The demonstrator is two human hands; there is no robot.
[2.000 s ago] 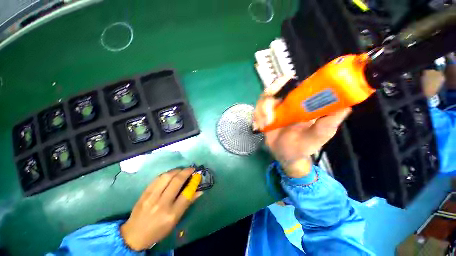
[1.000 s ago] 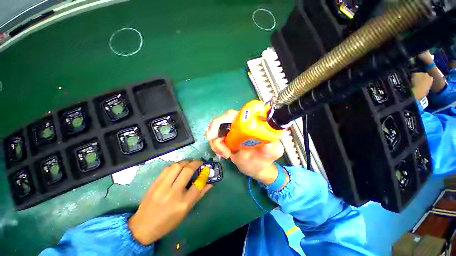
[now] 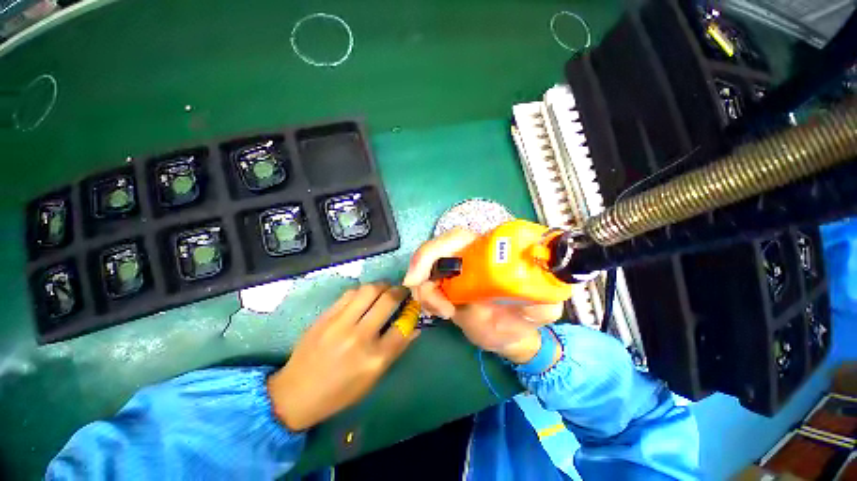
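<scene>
My right hand [image 3: 489,319] is shut round the orange electric screwdriver [image 3: 512,263], which hangs from a coil spring. Its tip is hidden behind my hand. My left hand [image 3: 343,355] holds a black electronic module [image 3: 428,321] on the green bench, with a yellow finger cot [image 3: 407,318] on a finger. Most of the module is hidden under both hands, which are close together. The screw dish [image 3: 473,216] lies just behind the screwdriver, partly covered.
A black foam tray [image 3: 221,299] with modules and one empty pocket lies at left. White slotted racks [image 3: 554,155] and stacked foam trays [image 3: 658,282] stand at right. The coil spring [image 3: 733,188] crosses above them. White scraps [image 3: 266,296] lie by the tray.
The screwdriver first came down from over the screw dish to the module. Now my right hand and the screwdriver meet my left fingers and cover most of the module. The camera view has shifted.
</scene>
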